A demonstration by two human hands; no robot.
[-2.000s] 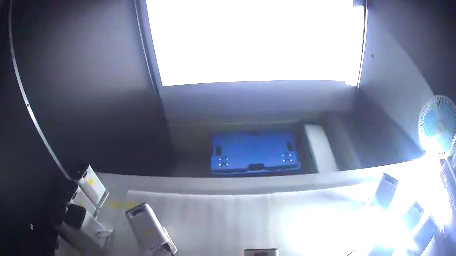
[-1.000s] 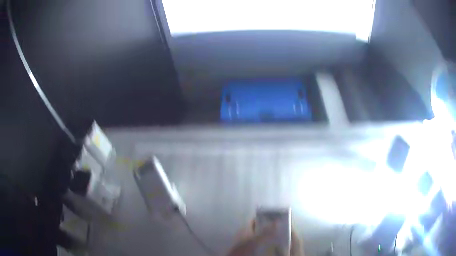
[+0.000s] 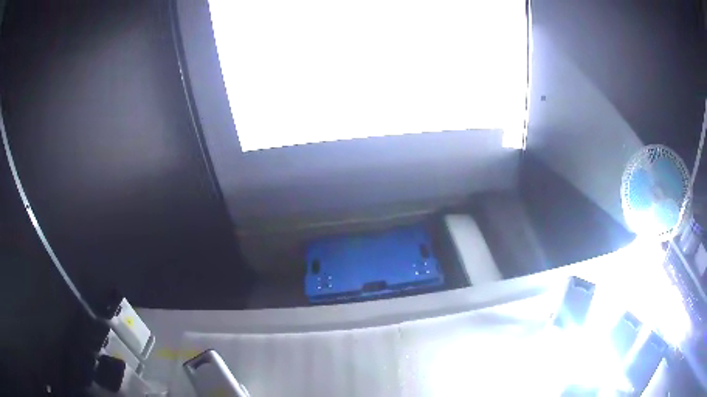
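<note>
Neither of my hands is in the picture. A white projector (image 3: 215,375) lies at an angle on the white bench top (image 3: 325,358), left of the middle. It is cut off by the bottom edge. White projectors with dark faces (image 3: 132,327) stand along the bench's left edge. Several upright projectors (image 3: 574,301) stand at the right, partly lost in bright glare.
A bright screen (image 3: 372,70) fills the back. Below it lie a blue tray (image 3: 374,265) and a narrow white block (image 3: 472,248). A round fan (image 3: 656,190) stands at the far right. A dark panel (image 3: 101,155) closes the left side.
The view dipped, then rose again. One second ago blurred hands held a projector at bottom centre; hands and that projector are now out of the picture.
</note>
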